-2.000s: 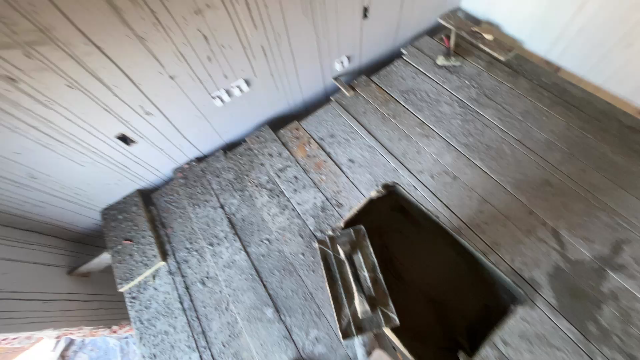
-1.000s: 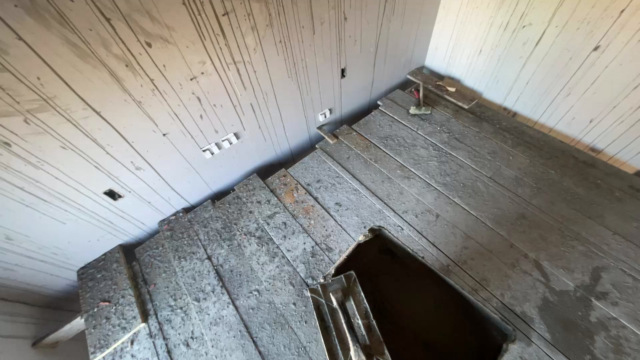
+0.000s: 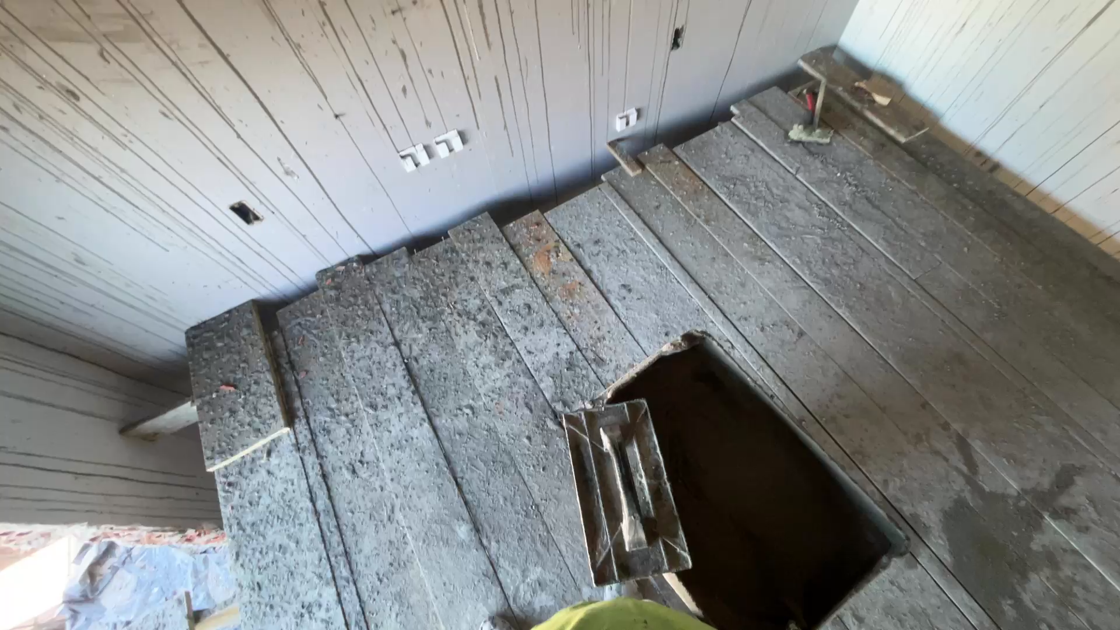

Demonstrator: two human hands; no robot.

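Observation:
Neither my left hand nor my right hand can be seen. A rectangular plastering float [image 3: 627, 492], handle side up and smeared with mortar, lies tilted across the left rim of a mortar trough [image 3: 809, 464]. The trough is dark inside and stands on mortar-stained planks [image 3: 455, 385]. What the trough holds is too dark to tell. A yellow-green rounded thing [image 3: 617, 615], perhaps clothing, shows at the bottom edge just below the float.
Uneven plank ends run along the splattered wall [image 3: 332, 114], with dark gaps between. A short board [image 3: 236, 385] lies raised at left. White socket boxes [image 3: 431, 150] are on the wall. A red-handled tool [image 3: 810, 122] and another board [image 3: 862, 96] lie near the far corner.
The yellow-green thing has come into view at the bottom edge. The view has shifted; the float stays at the trough's left rim.

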